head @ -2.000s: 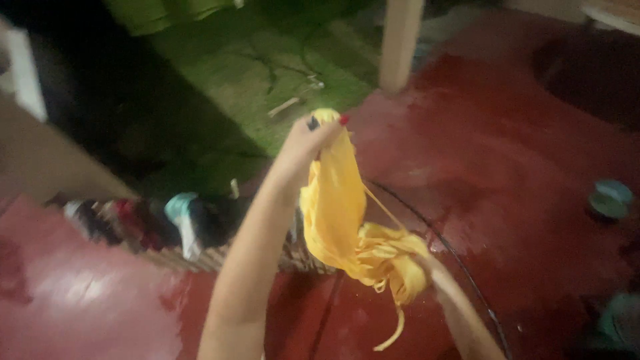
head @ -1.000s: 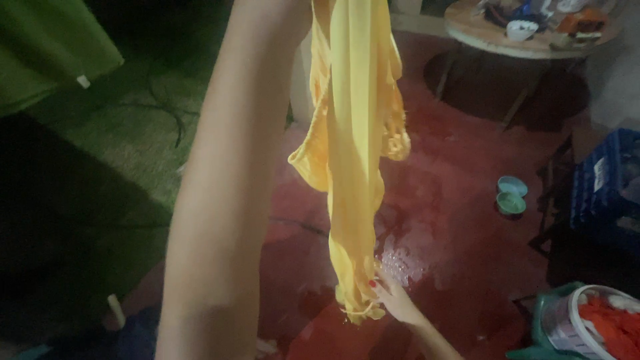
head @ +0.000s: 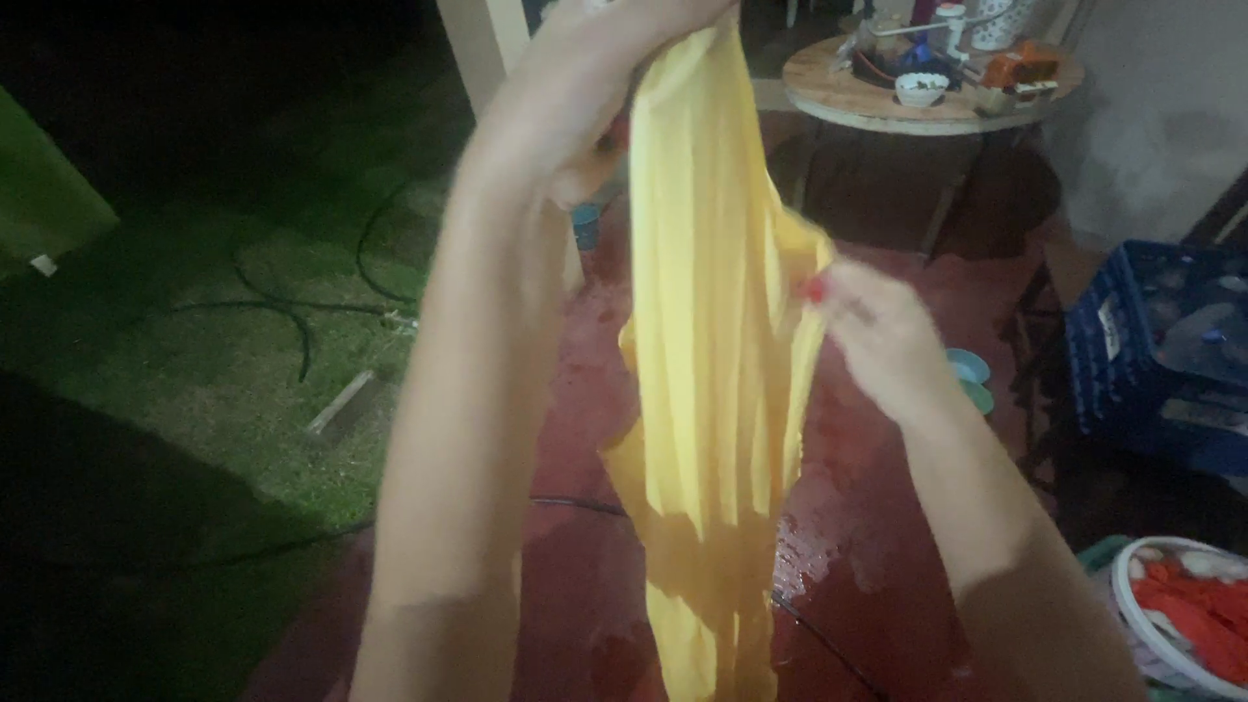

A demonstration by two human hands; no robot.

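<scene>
A long yellow cloth garment [head: 707,322] hangs down the middle of the head view, in loose vertical folds, its lower end cut off by the frame. My left hand [head: 624,68] is raised at the top and grips its upper end; part of that hand is out of the frame. On the right side of the cloth, about a third of the way down, my right hand [head: 868,322] pinches an edge between thumb and fingers, one red nail showing.
A round wooden table [head: 804,83] with a white bowl [head: 921,90] and other items stands at the back. At right are a blue plastic crate [head: 1111,341] and a bucket [head: 1136,604] of red and white cloth. A dark hose [head: 575,503] crosses the wet red floor; grass lies left.
The garment was bunched between my hands two seconds ago and now hangs long. My right hand has moved from its lower end up to its right edge. The view has swung right.
</scene>
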